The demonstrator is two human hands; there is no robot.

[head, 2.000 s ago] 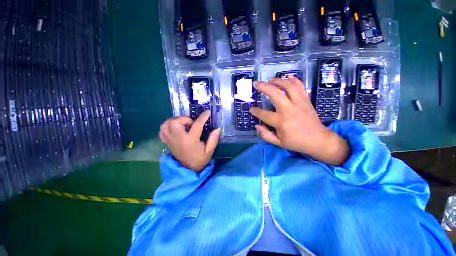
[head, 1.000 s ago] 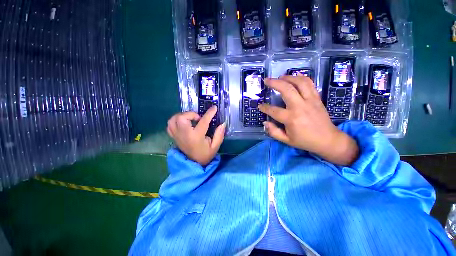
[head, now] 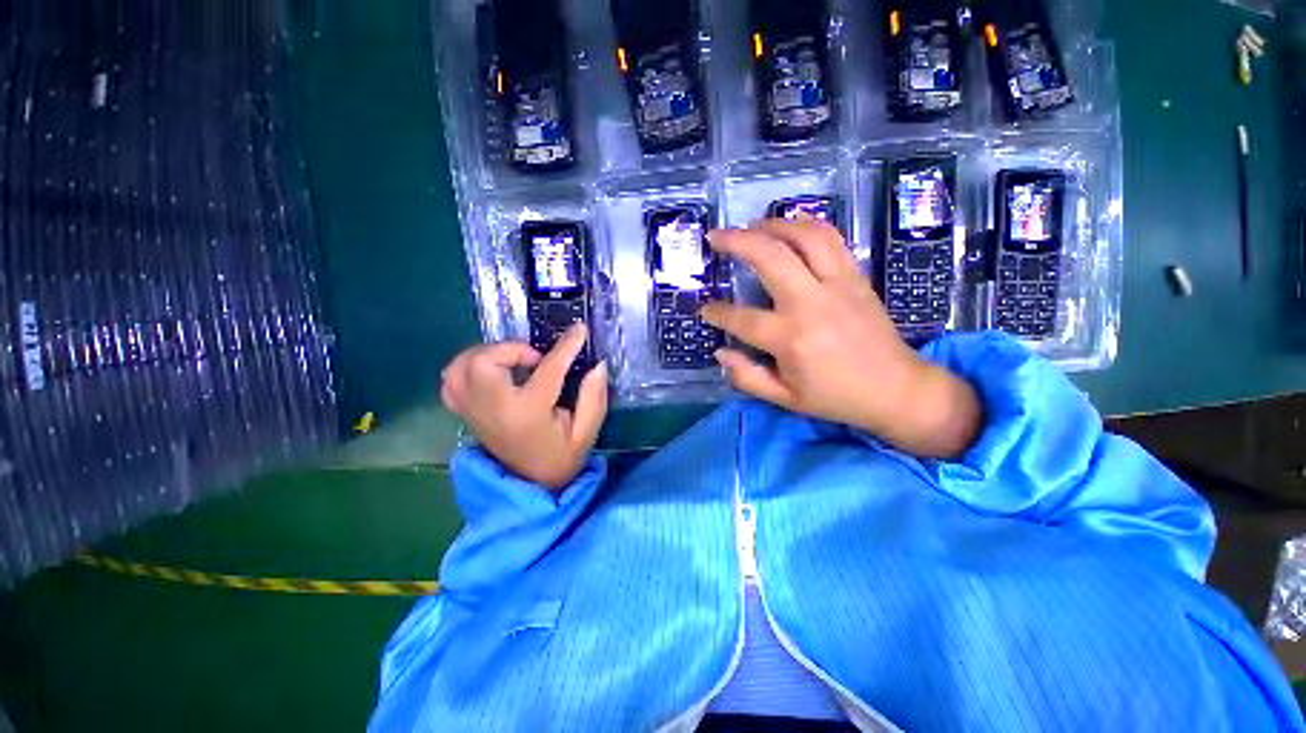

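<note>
A clear blister tray (head: 1107,308) holds keypad phones in its near row and open-backed phones (head: 795,89) in its far row. My left hand (head: 523,415) has its index finger on the lower keys of the leftmost keypad phone (head: 554,269), whose screen is lit. My right hand (head: 831,329) reaches over the second keypad phone (head: 682,287), with fingertips at its right edge; its screen is bright. My right hand partly covers the middle keypad phone (head: 806,211). The two right keypad phones (head: 918,258) also have lit screens. Neither hand lifts a phone.
A tall pile of ridged clear trays (head: 143,287) stands at the left. On the bench's right lie a thin dark tool (head: 1243,215), a small pale piece (head: 1180,281) and small pale cylinders (head: 1246,55). Yellow-black tape (head: 258,579) crosses the green floor.
The view has shifted slightly. Both hands keep nearly the same places over the two left keypad phones. The phones stay in their pockets.
</note>
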